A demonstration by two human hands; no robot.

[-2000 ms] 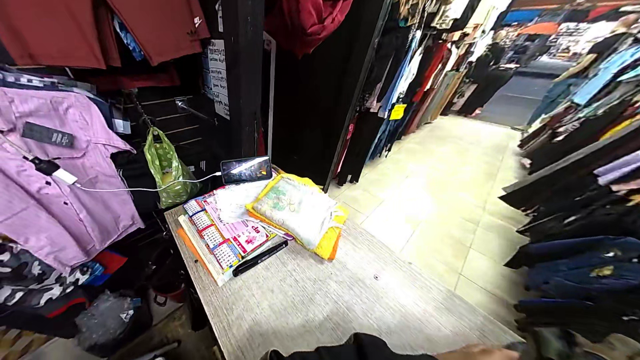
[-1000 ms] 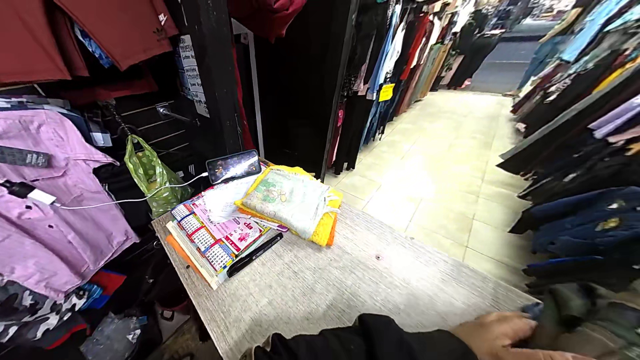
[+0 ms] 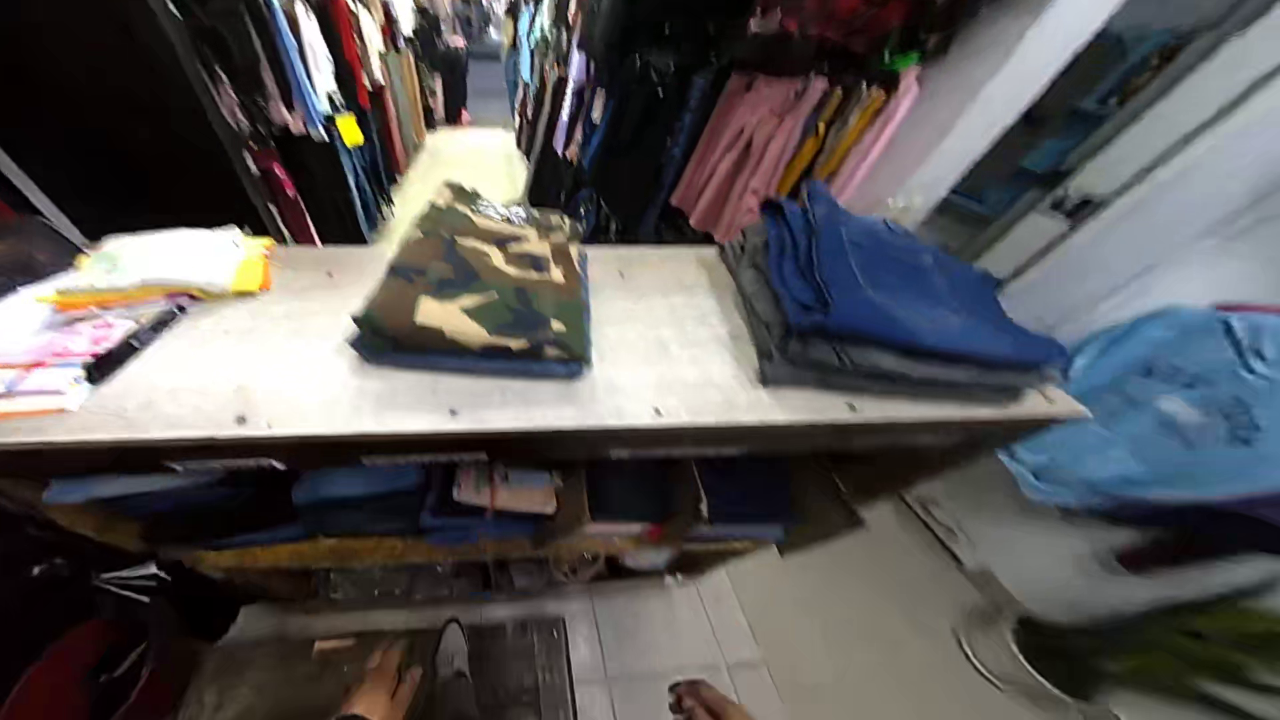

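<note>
My left hand [image 3: 384, 684] hangs low at the bottom edge, over the floor, with its fingers apart and nothing seen in it. To its right, my right hand [image 3: 706, 699] is partly cut off by the bottom edge, its fingers curled; whether it holds anything is unclear. Both are away from the counter [image 3: 655, 350]. On the counter lies a folded stack with camouflage cloth [image 3: 485, 280] on top and blue denim beneath. Folded blue jeans [image 3: 890, 285] rest on dark grey folded garments [image 3: 850, 370] at the counter's right end.
Packaged goods [image 3: 170, 262] and printed papers [image 3: 70, 345] lie at the counter's left. Folded clothes [image 3: 360, 495] fill shelves below. Light blue garments [image 3: 1180, 400] stand out at the right, and hanging trousers [image 3: 750, 145] are behind the counter.
The view has swung far to the right. My right hand, earlier at the counter's near edge beside camouflage cloth, is now low over the floor. The camouflage cloth now lies folded on the counter.
</note>
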